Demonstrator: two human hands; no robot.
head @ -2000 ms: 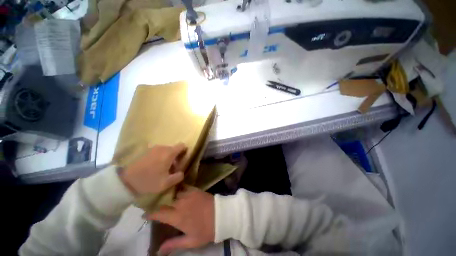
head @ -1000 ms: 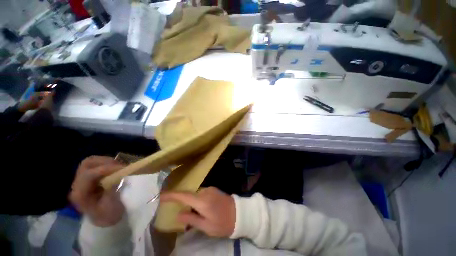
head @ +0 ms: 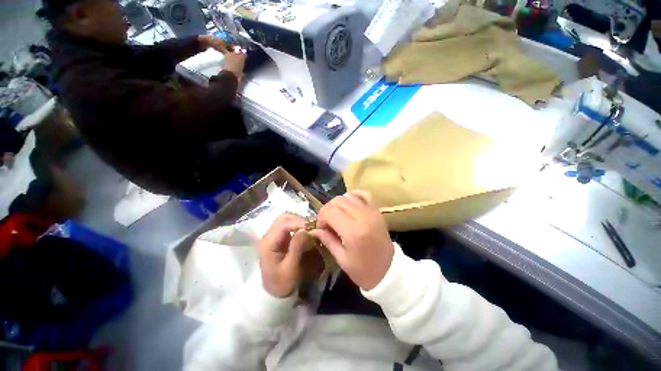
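Note:
My left hand (head: 284, 253) and my right hand (head: 357, 239) meet in front of my lap, fingertips pinched together on a small edge of tan fabric. How that edge joins the larger piece is hidden by my hands. The mustard-tan fabric panel (head: 427, 170) lies on the white machine table (head: 565, 250), its near edge hanging over the table front beside my right hand. The lockstitch machine head (head: 630, 141) is at the right, its needle area brightly lit. Black thread snips (head: 618, 243) lie on the table right of the needle.
A scrap box (head: 279, 177) with white contents stands by my lap at left. Another person (head: 145, 109) sits at a neighbouring machine (head: 304, 43). A rumpled tan heap (head: 471, 54) and a white printed paper (head: 397, 23) lie at the back. A blue bag (head: 109, 268) is on the floor.
The view has swung left, showing the neighbour and scrap box. My hands, apart a second ago with the fabric stretched between them, are now together at its edge. The panel still lies partly on the table.

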